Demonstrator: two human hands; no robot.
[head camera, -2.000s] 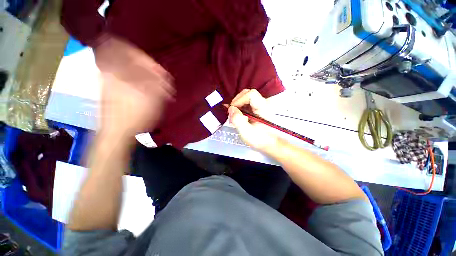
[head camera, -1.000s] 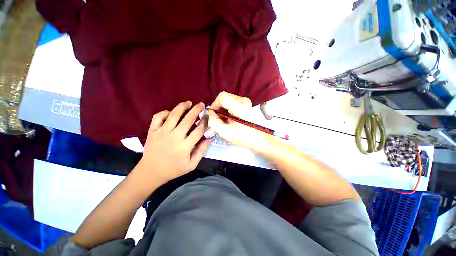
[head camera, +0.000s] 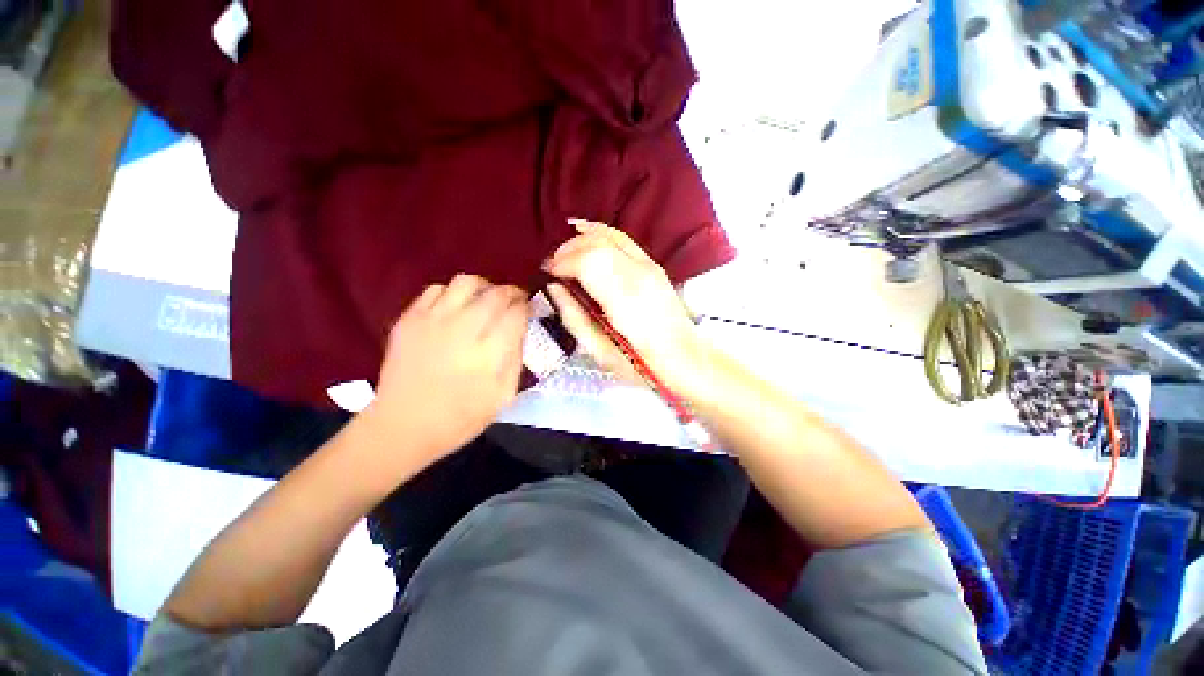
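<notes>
A dark red garment (head camera: 383, 198) lies spread over the table. My left hand (head camera: 456, 354) is at its near edge, fingers curled on the cloth edge by a small white ticket (head camera: 541, 349). My right hand (head camera: 618, 293) is just right of it, fingers bent at the same edge, with a red-and-dark pencil (head camera: 634, 357) held in it, its end pointing toward me. The fingertips of both hands are close together and partly hide the ticket and cloth edge.
A white and blue sewing machine (head camera: 1003, 132) stands at the right. Olive scissors (head camera: 965, 349), a checked cloth scrap (head camera: 1054, 396) and an orange cord (head camera: 1109, 456) lie near the table's right end. Blue crates (head camera: 1076, 581) stand below. A white sheet (head camera: 185, 535) is below the table at left.
My left hand came down onto the cloth edge, and its fingers have since curled. The pencil has swung from pointing rightward to pointing more toward me. The tickets are now partly covered.
</notes>
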